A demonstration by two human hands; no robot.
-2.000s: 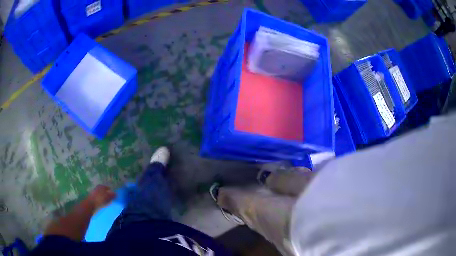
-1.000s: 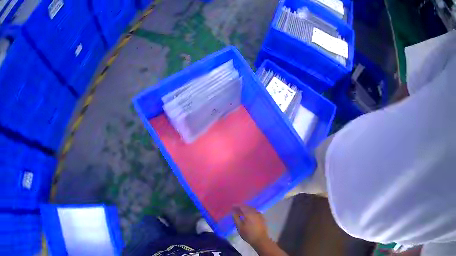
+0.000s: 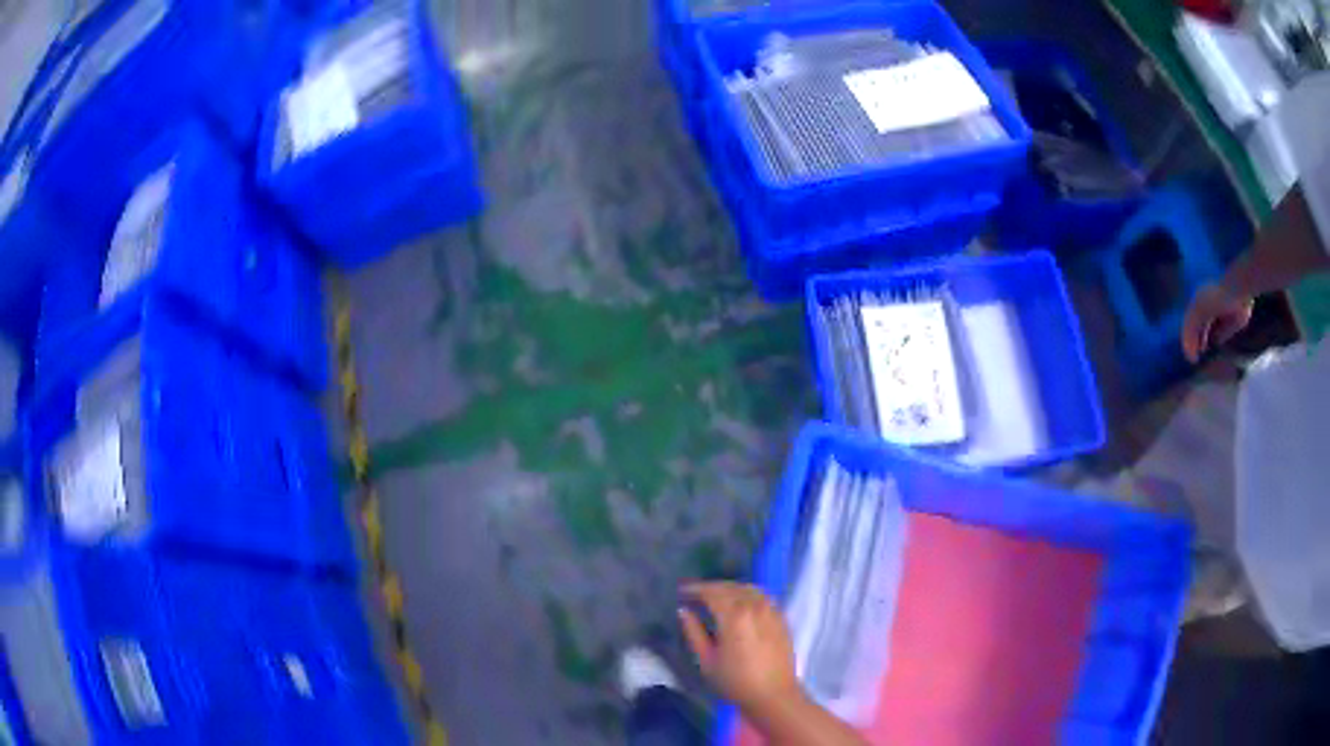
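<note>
A deep blue crate (image 3: 1145, 627) with a pink liner (image 3: 999, 627) is at the lower right, cut off by the bottom edge. Grey-white slabs (image 3: 850, 576) stand on edge along its left side. My right hand (image 3: 744, 641) is bare and a little blurred, over the crate's left edge, with its fingers bent and pointing left. A gap shows between thumb and fingers, and I see nothing held. My left hand is out of the picture.
A blue crate with a paper label (image 3: 916, 372) touches or nearly touches the pink-lined crate. Stacked crates (image 3: 875, 204) stand behind it; more (image 3: 248, 481) line the left beyond yellow-black tape (image 3: 382, 583). A person's hand (image 3: 1214, 321) is near a blue stool (image 3: 1152, 270).
The view has swung, and the pink-lined crate now shows lower and farther right, beside the labelled crate. My right hand has moved from its near rim to the slab side. My left hand left view earlier.
</note>
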